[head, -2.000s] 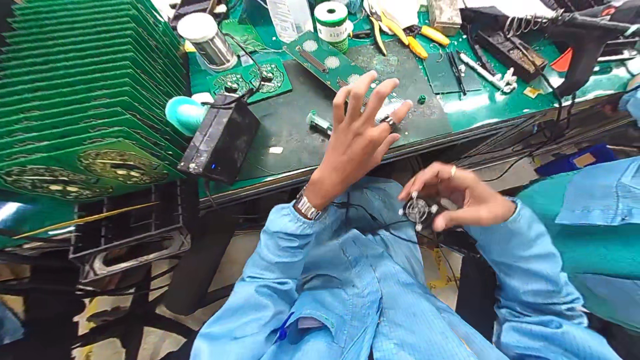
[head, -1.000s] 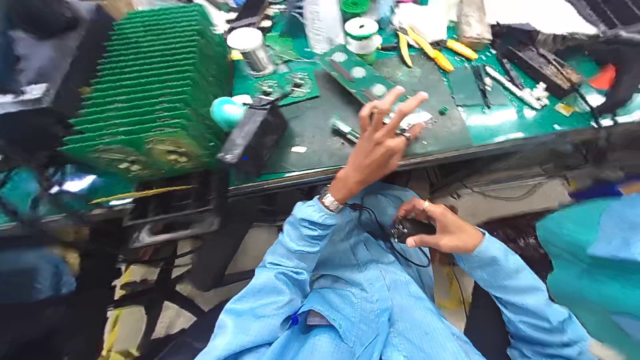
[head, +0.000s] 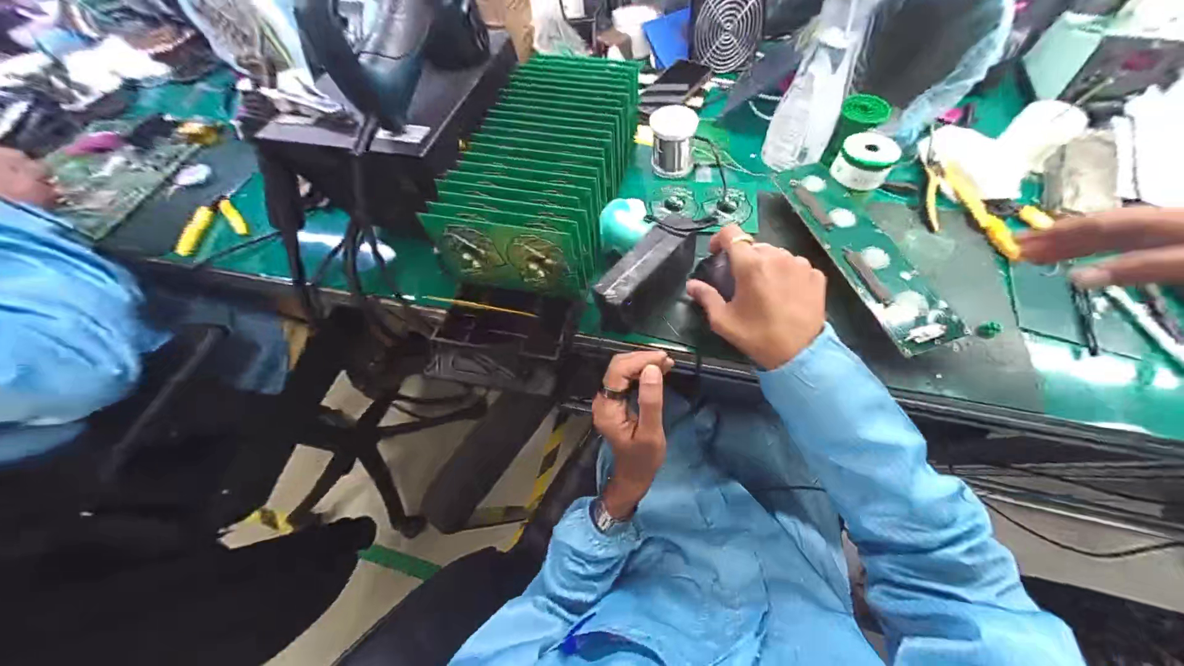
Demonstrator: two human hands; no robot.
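My right hand [head: 768, 296] is at the bench, its fingers around a small dark object [head: 715, 276] that they mostly hide. That object is close beside a black box [head: 645, 268]. Lower and to the left, over the bench's front edge, is my left hand [head: 634, 425], fingers curled and thumb raised; whether something small is between the fingertips cannot be told. Behind the black box lie a green circuit board with two round patterns [head: 698, 208] and a teal round item [head: 625, 225]. To the right of my right hand is a long green circuit board [head: 869, 264].
A row of upright green circuit boards [head: 532, 176] stands left of the black box. Solder wire spools [head: 673, 141] [head: 866, 161] are behind. Yellow-handled pliers [head: 980, 208] lie at right, near another person's hand [head: 1101, 245]. A co-worker's blue sleeve [head: 65, 314] is at far left.
My right hand has moved from above my lap to the bench beside the black box. My left hand has come down from above the bench mat, its fingers now curled. The view has swung left.
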